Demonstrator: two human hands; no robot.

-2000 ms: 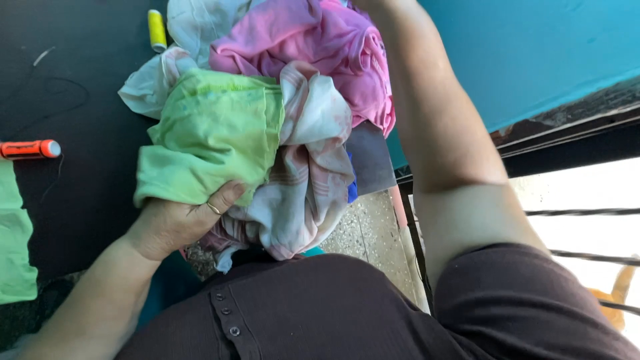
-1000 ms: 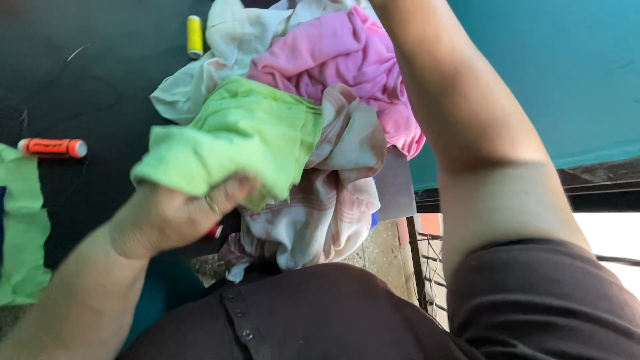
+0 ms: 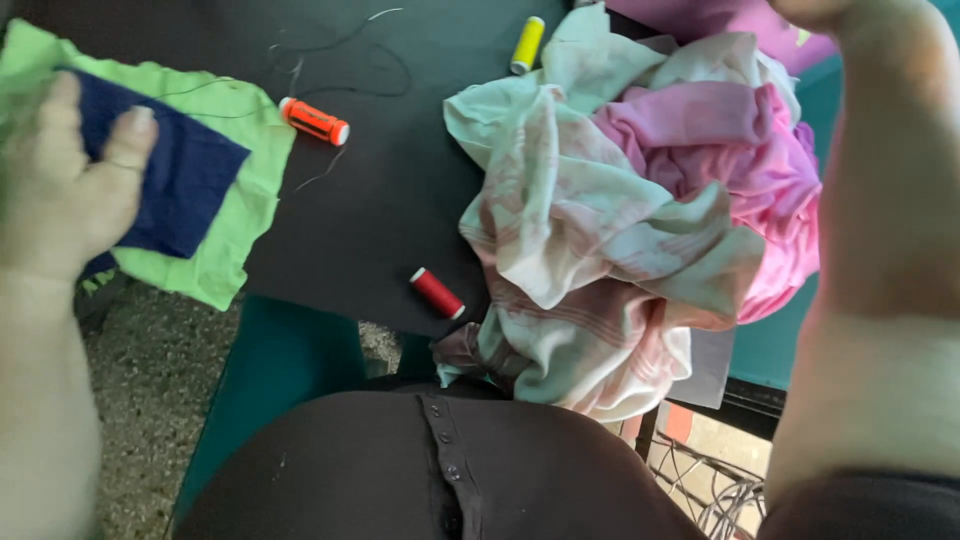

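Observation:
My left hand point(image 3: 90, 172) lies at the far left on a dark blue cloth piece point(image 3: 187, 187), fingers spread; whether it grips anything there is blurred. Under the blue piece is a light green cloth point(image 3: 255, 127) on the dark tabletop. My right hand point(image 3: 817, 11) is mostly cut off by the top edge at the right, so its fingers are hidden. Near it are a white and pink printed cloth point(image 3: 570, 202) and a pink cloth point(image 3: 787, 195), crumpled in a heap.
An orange thread spool point(image 3: 315, 121) touches the green cloth's edge, with loose dark thread around it. A yellow spool point(image 3: 528, 45) and a red spool point(image 3: 438, 293) lie beside the heap. Below the table edge are a teal seat point(image 3: 292, 375) and coiled wires point(image 3: 727, 502).
My left hand has left the heap with the folded green cloth it held and moved left to the blue piece. The red spool now shows fully. The view has shifted left.

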